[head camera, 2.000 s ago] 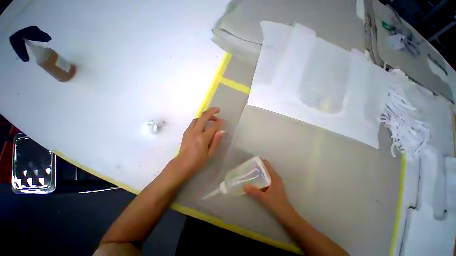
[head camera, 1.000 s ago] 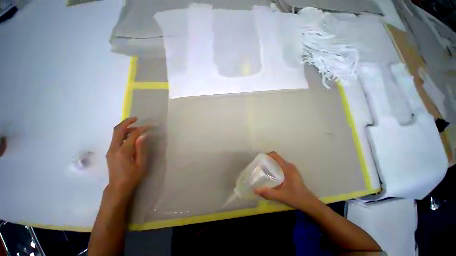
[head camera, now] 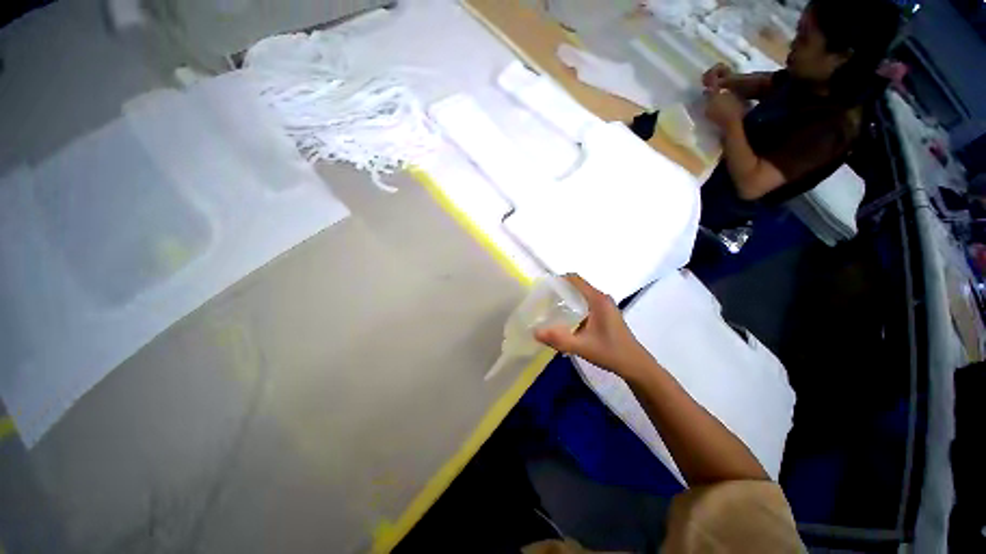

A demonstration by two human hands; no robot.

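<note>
My right hand [head camera: 589, 327] is shut on a translucent squeeze bottle [head camera: 537, 314] with a long thin nozzle. The nozzle points down and left, over the near right corner of the grey fabric [head camera: 324, 325], beside the yellow marking tape [head camera: 476, 427]. I cannot tell if the nozzle tip touches the fabric. A white vest-shaped garment panel [head camera: 254, 216] lies at the left on the grey fabric, its edge running diagonally. My left hand is not in view.
A tangled bundle of white strips [head camera: 335, 97] lies beyond the panel. Thick white vest-shaped pieces [head camera: 633, 211] are stacked at right. More white pieces [head camera: 708, 357] lie below them, near my forearm. Another person [head camera: 805, 108] works at the far right, beyond a brown strip [head camera: 562, 87].
The view has swung to the right. My left hand has gone out of the picture. My right hand still holds the bottle, now by the fabric's right corner near the yellow tape.
</note>
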